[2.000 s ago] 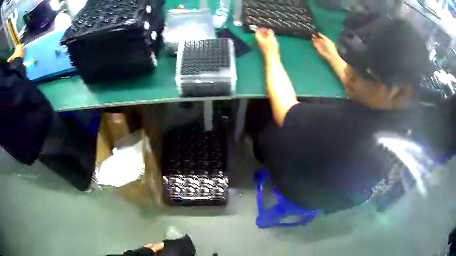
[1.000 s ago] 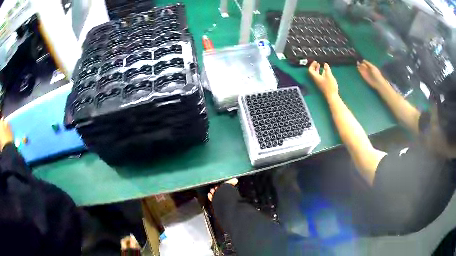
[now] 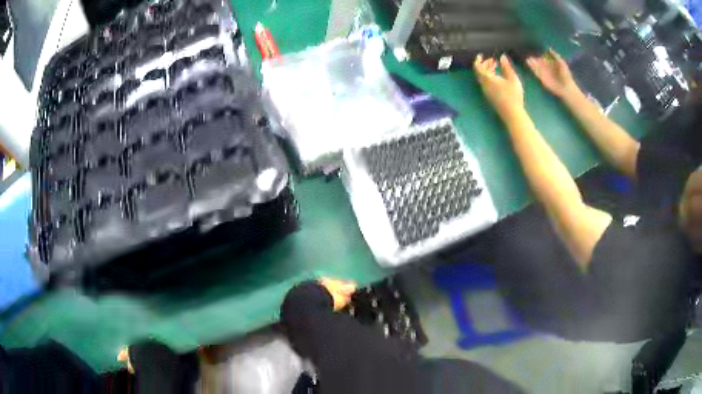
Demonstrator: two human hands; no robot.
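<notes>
My right hand [image 3: 339, 292] shows at the front edge of the green bench mat [image 3: 323, 231], below the small-part tray; its dark sleeve hides much of it. My left hand [image 3: 124, 356] is a small blurred patch at the bench edge, lower left, mostly behind its dark sleeve. Whether either holds anything cannot be told. A tall stack of glossy black blister trays [image 3: 154, 131] stands on the left of the mat. The white small-part tray [image 3: 423, 185], with a dense grid of dark parts, lies near the edge. Clear plastic trays [image 3: 331, 100] stand behind it.
A seated person in a dark top [image 3: 608, 262] is at right, hands near a dark tray [image 3: 469, 31]. A red-capped marker [image 3: 266, 41], a dark purple film [image 3: 427, 106] and a light post are on the bench. A blue stool [image 3: 466, 308] and dark trays are below.
My view has moved closer to the bench, and the black stack looks larger. My right hand has come up to the bench edge since the earliest frame. The seated person's hands have shifted slightly.
</notes>
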